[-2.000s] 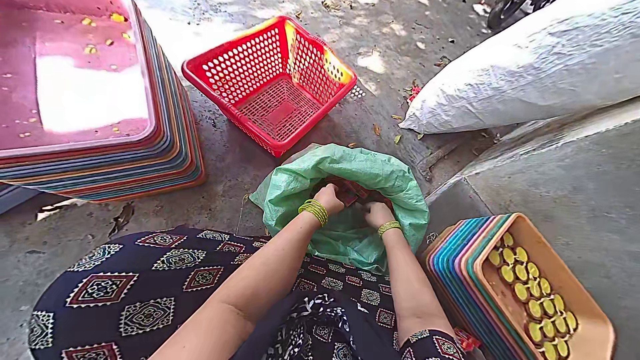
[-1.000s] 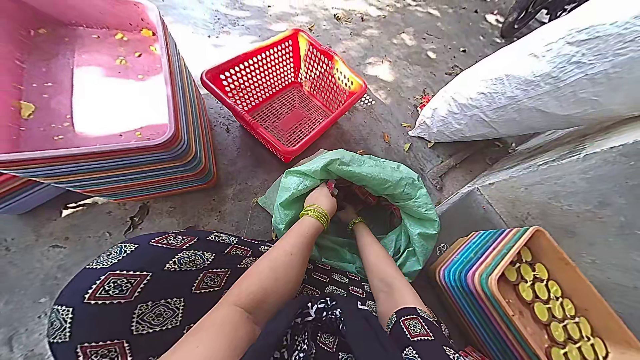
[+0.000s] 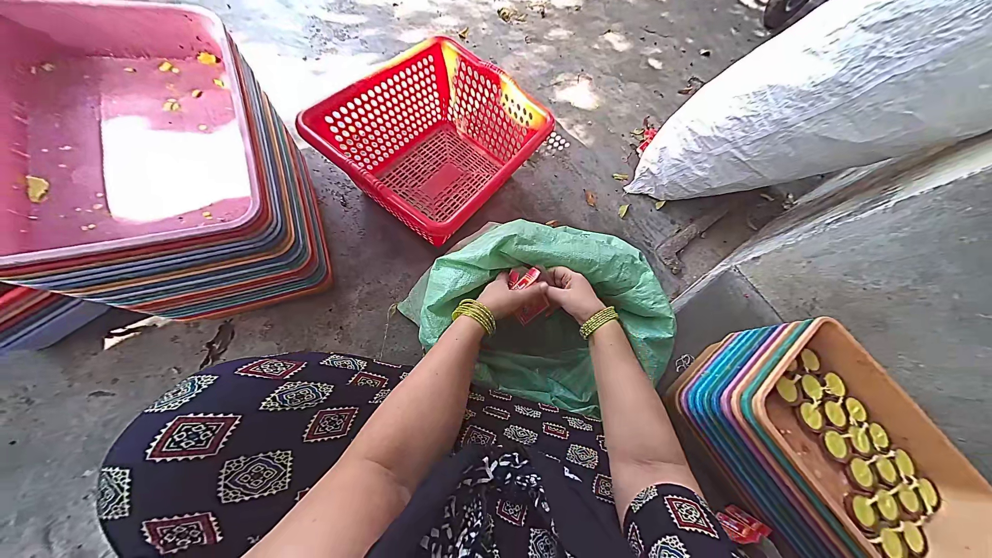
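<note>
A green woven plastic sack (image 3: 635,310) stands with its mouth rolled open at my lap. Over that mouth, my left hand (image 3: 508,294) holds a small red printed packet (image 3: 525,279), its thumb and fingers closed on it. My right hand (image 3: 572,293) meets the left at the fingertips, and its fingers are pinched at the packet's edge. More red shows just below the hands. The inside of the sack is dark, so its contents are mostly hidden. Green bangles circle both wrists.
Beyond the sack stands an empty red perforated basket (image 3: 442,178). Stacked pink and coloured tubs (image 3: 178,132) rise at left. At right, stacked trays (image 3: 845,349) hold round yellow-green pieces (image 3: 860,442). A white sack (image 3: 775,108) lies at upper right, and red packets (image 3: 742,525) lie near my right elbow.
Both hands have risen from inside the sack to its mouth and come together. The red packet now shows clearly between them.
</note>
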